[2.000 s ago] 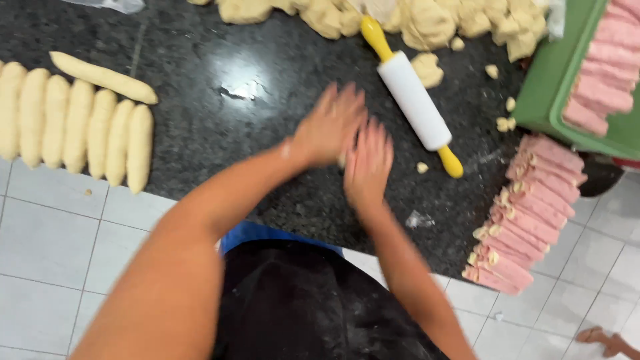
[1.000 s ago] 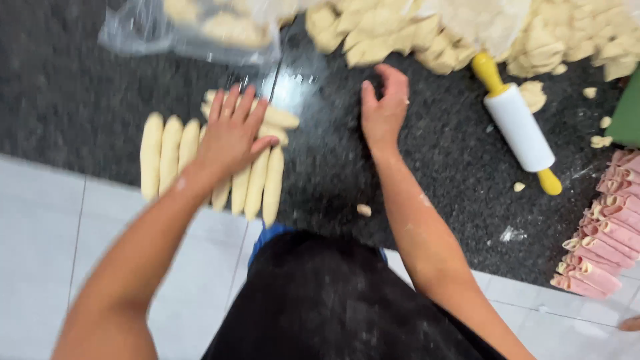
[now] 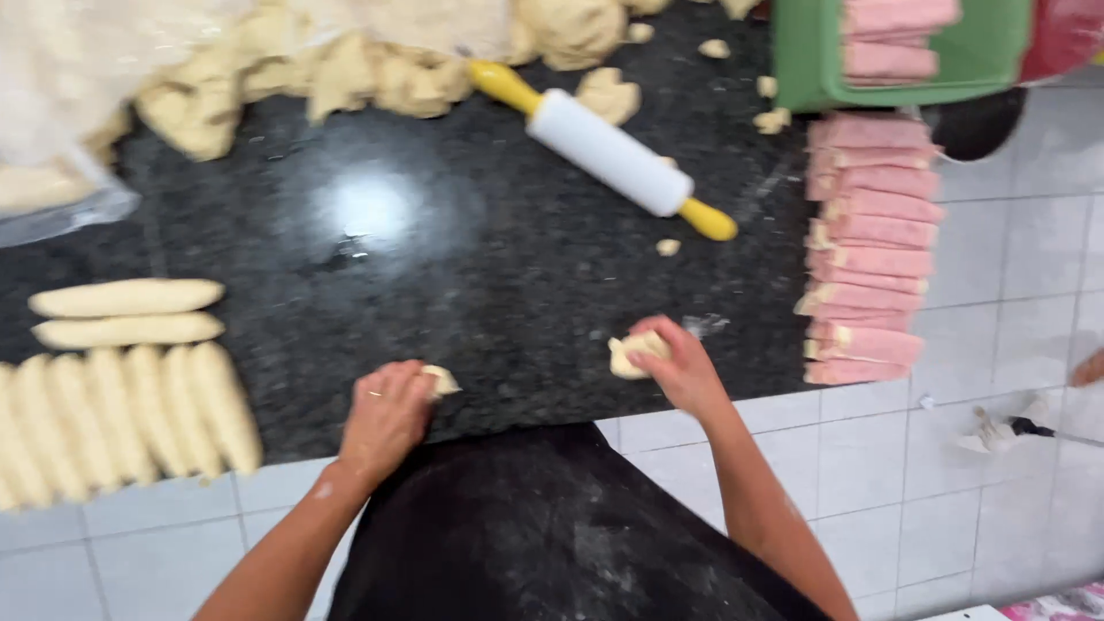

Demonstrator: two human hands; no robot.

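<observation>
My left hand is closed on a small dough piece near the front edge of the dark granite counter. To the right, my right hand grips a larger dough lump between thumb and fingers, just above the counter edge. Rolled dough sticks lie side by side at the left, with two more dough sticks placed crosswise above them. A rolling pin with yellow handles rests at an angle beyond my right hand.
Dough pieces partly under clear plastic line the far side. Rolled pink ham slices sit along the right edge, below a green plastic bin holding more. A person's hand shows at the far right. Tiled floor borders the counter.
My left hand has left the dough sticks and now holds dough near the front edge. My right hand, with nothing in it before, has a dough lump. A second crosswise dough stick has been added.
</observation>
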